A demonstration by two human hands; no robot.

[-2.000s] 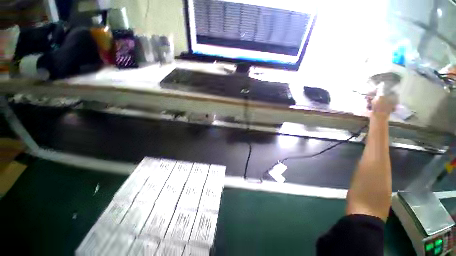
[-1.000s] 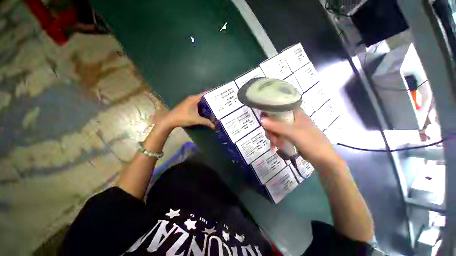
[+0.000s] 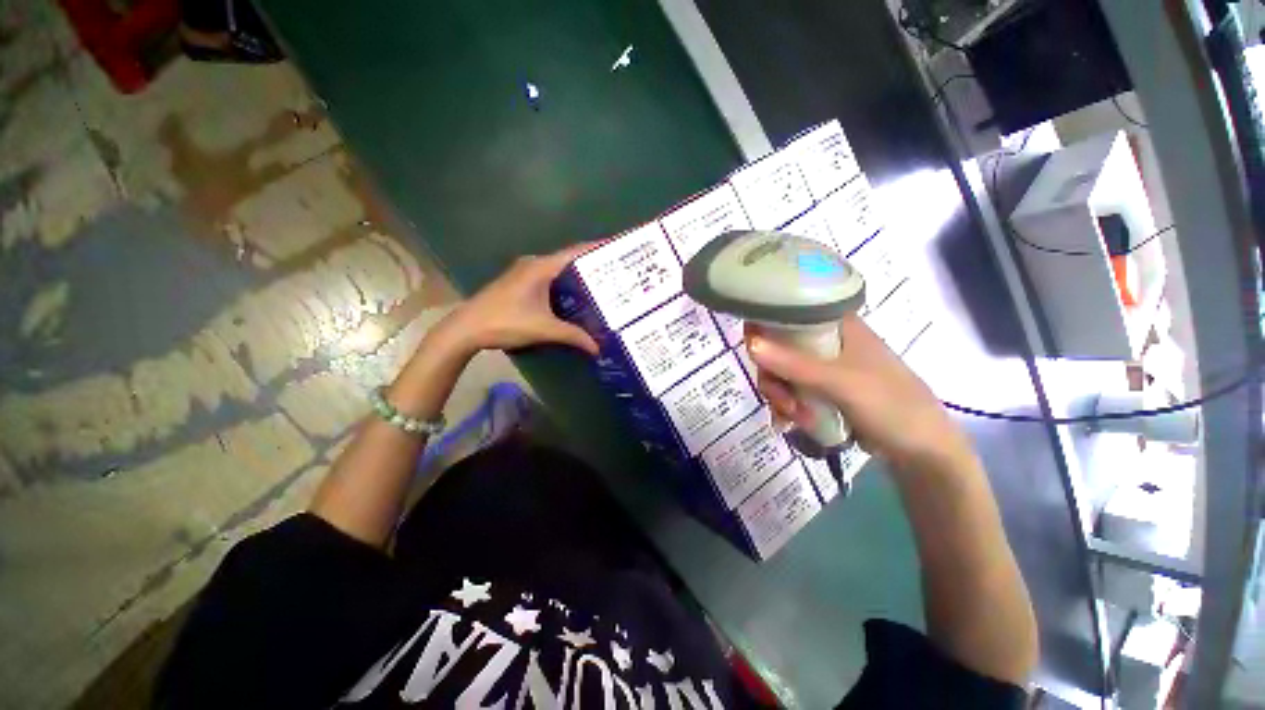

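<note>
A tight block of product boxes (image 3: 708, 397) stands on the green bench, white label faces up and dark blue sides showing. My right hand (image 3: 846, 388) grips the handle of the pale barcode scanner (image 3: 777, 278), its oval head above the labels. The scanner hides some of the labels. My left hand (image 3: 522, 305) rests on the block's near left corner, fingers along its edge and thumb on the blue side; it wears a beaded bracelet.
The green bench (image 3: 444, 125) carries small paper scraps (image 3: 622, 58). A black belt (image 3: 819, 83) runs beyond a pale rail. A white open box (image 3: 1082, 243) and a dark cable (image 3: 1054, 415) are at right. A red object (image 3: 111, 42) is on the worn floor, upper left.
Since two seconds ago, the view has turned down to the block and my right hand has come from the shelf with the scanner. In the last second the scanner shifted slightly right and down.
</note>
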